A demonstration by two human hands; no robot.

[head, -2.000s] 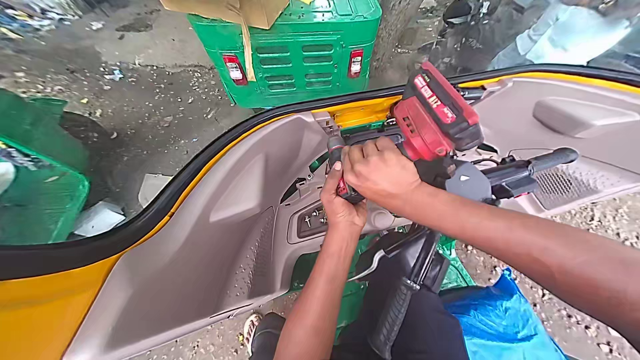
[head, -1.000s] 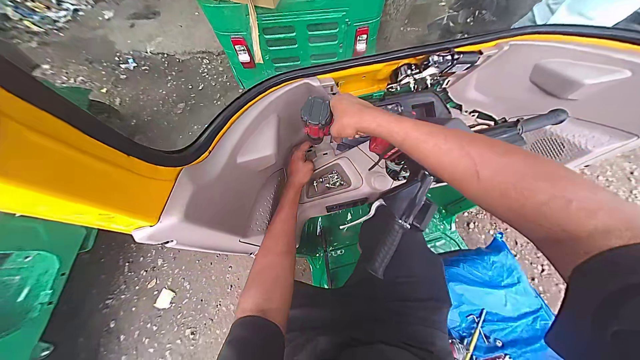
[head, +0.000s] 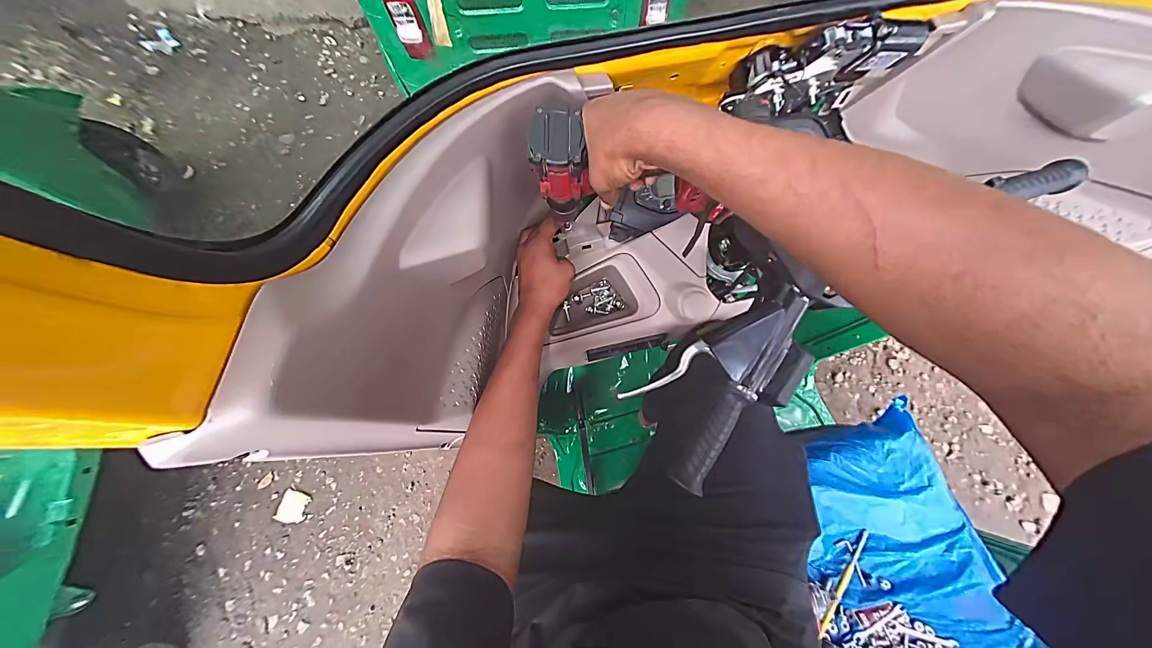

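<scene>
My right hand is closed around a red and black cordless power driver, which points down at the beige plastic dashboard panel. The driver's handle is largely behind my hand and wrist. My left hand is right beneath the driver's front end, its fingertips at the tip and the panel's edge; whether they pinch a small screw cannot be made out. Just right of my left hand, a recessed tray in the panel holds loose screws.
A handlebar with a black grip and a silver lever juts out over my lap. Exposed wiring lies beyond my right forearm. A black-edged yellow frame curves around the panel. Tools and hardware lie on a blue sheet.
Two seconds ago the driver was tilted with both hands close around it; it then turned to point down at the panel, my left hand below. Since one second ago the hands have kept about the same place.
</scene>
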